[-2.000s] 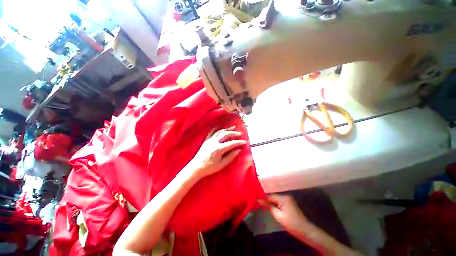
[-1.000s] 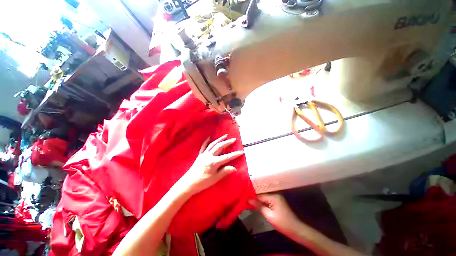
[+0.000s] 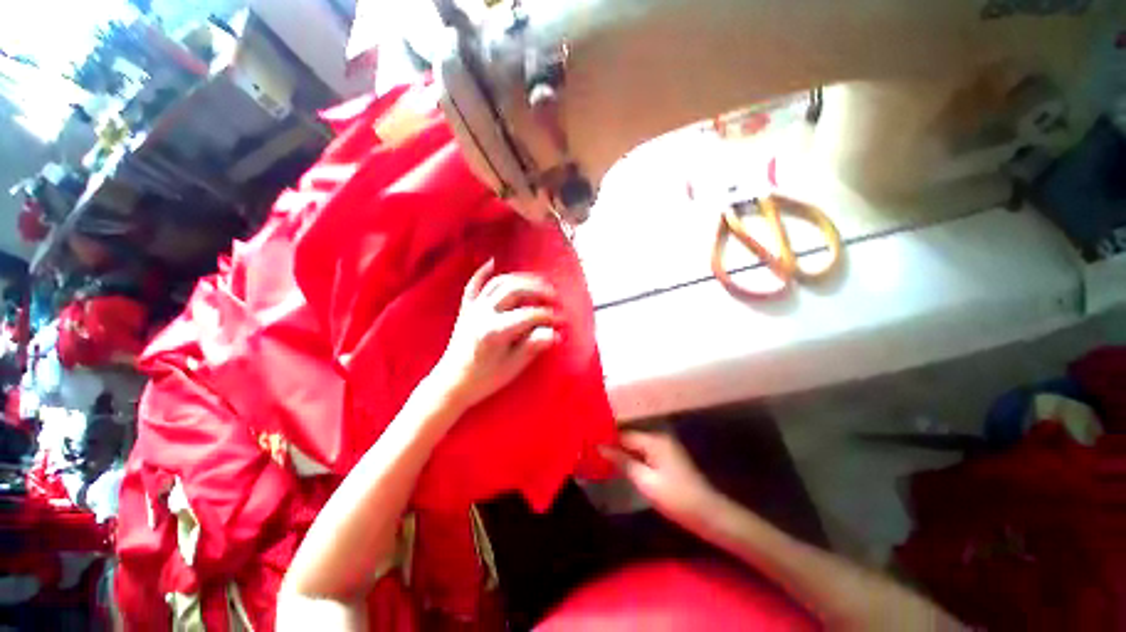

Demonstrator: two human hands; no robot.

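The red fabric point(image 3: 432, 235) lies bunched left of the needle, its right edge under the cream-white sewing machine's head point(image 3: 531, 111). The presser foot area point(image 3: 567, 222) is blurred. My left hand point(image 3: 500, 336) rests on top of the red fabric, fingers bent, below the needle; whether it grips any cloth is unclear. My right hand point(image 3: 648, 467) pinches the fabric's edge at the lower right corner, just off the front of the bed. Yellow-gold strips point(image 3: 185, 540) show among the folds at low left.
Scissors with yellow-orange handles point(image 3: 778, 253) lie on the white machine bed point(image 3: 852, 296) under the arm. Dark red cloth point(image 3: 1000, 519) lies at the lower right. A cluttered shelf point(image 3: 161, 124) stands at the upper left. My red shirt point(image 3: 679, 602) shows at bottom centre.
The view has shifted, so machine and scissors sit higher in the picture. My left hand's fingers have drawn in and bent more. My right hand still pinches the edge; the fabric's lower corner hangs more pointed.
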